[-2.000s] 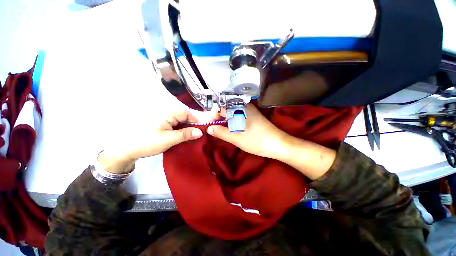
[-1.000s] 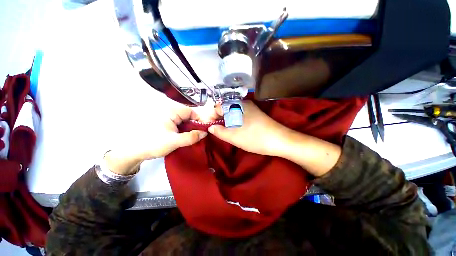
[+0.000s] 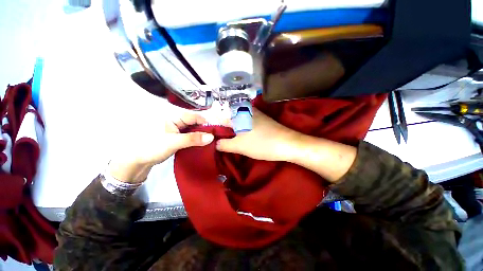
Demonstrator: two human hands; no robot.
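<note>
The dark red garment piece (image 3: pixel 212 185) lies under the machine's needle area and hangs over the front table edge, with a white-edged slit near its lower end. My left hand (image 3: pixel 164 138) pinches its edge between thumb and fingers, left of the presser foot. My right hand (image 3: pixel 259 138) holds the cloth just right of it, its fingers partly hidden behind the pale blue-grey guard (image 3: pixel 243 119). A white stitched edge shows between the hands. The needle tip itself cannot be made out.
The sewing machine head (image 3: pixel 318 58) fills the upper middle and right. Thread snips (image 3: pixel 397 117) lie right of the cloth. Black-handled scissors and a yellow-black tool (image 3: pixel 466 109) lie at the far right. More dark red pieces with white parts (image 3: pixel 24 153) hang at the left table edge.
The machine has shifted up and left in view. My thumbs are a little further apart, and the right thumb has moved slightly left and down. Both hands stay on the cloth.
</note>
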